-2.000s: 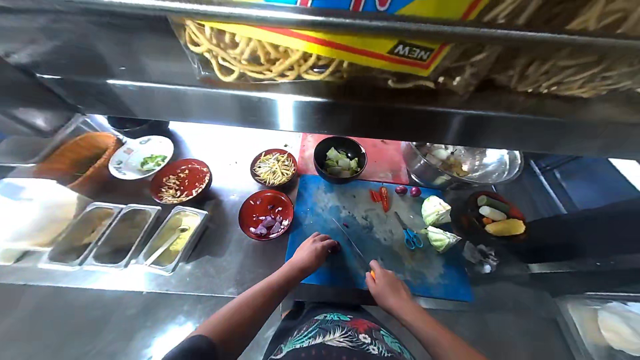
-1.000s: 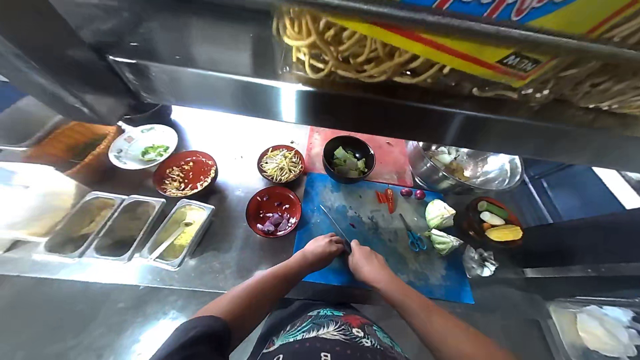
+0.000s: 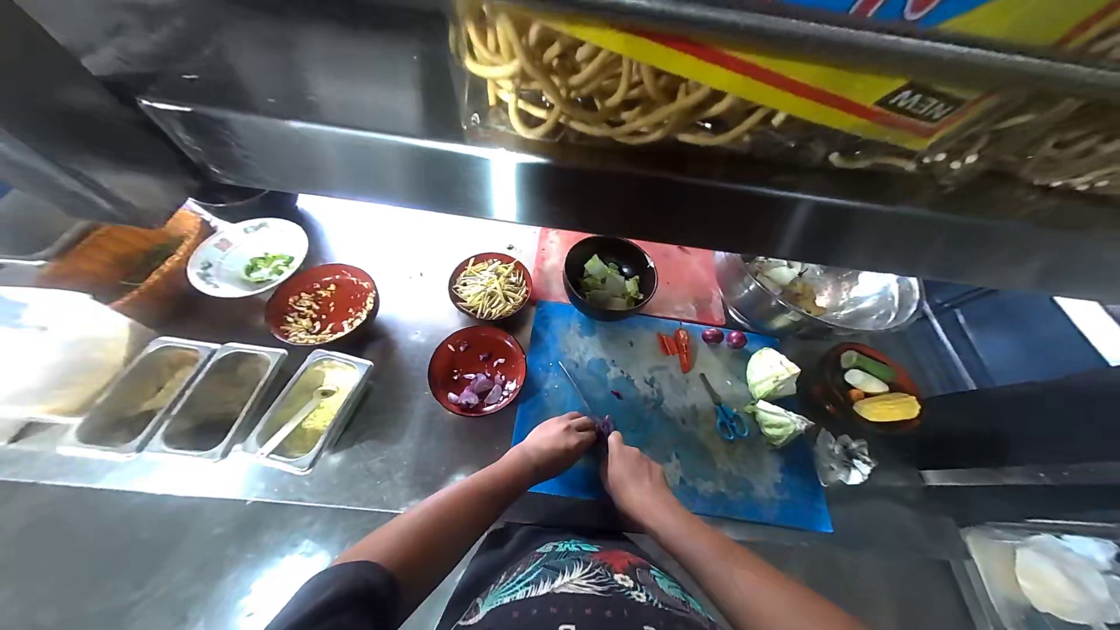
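Note:
On the blue cutting board [image 3: 700,486], my right hand [image 3: 632,472] grips a kitchen knife [image 3: 575,386], its blade pointing up and left. My left hand [image 3: 560,444] pinches a small purple onion piece [image 3: 604,426] beside the blade, close to my right hand. Left of the board, a red bowl [image 3: 444,372] holds cut purple onion. Further right on the board lie red chili pieces [image 3: 683,349], two small red onions [image 3: 712,336], blue-handled scissors [image 3: 731,422] and two cabbage wedges [image 3: 773,374]. The knife handle is hidden in my fist.
Bowls of yellowish strips [image 3: 490,288], chopped bits [image 3: 325,296] and leafy pieces [image 3: 610,278] stand behind. Steel containers [image 3: 311,411] stand at left. A metal basin [image 3: 866,293], a vegetable bowl [image 3: 906,385] and crumpled foil [image 3: 843,457] are at right. A steel shelf with noodle packs [image 3: 612,79] overhangs the counter.
Two seconds ago my hands were farther apart, the right one lower on the board; now they are close together at the onion piece.

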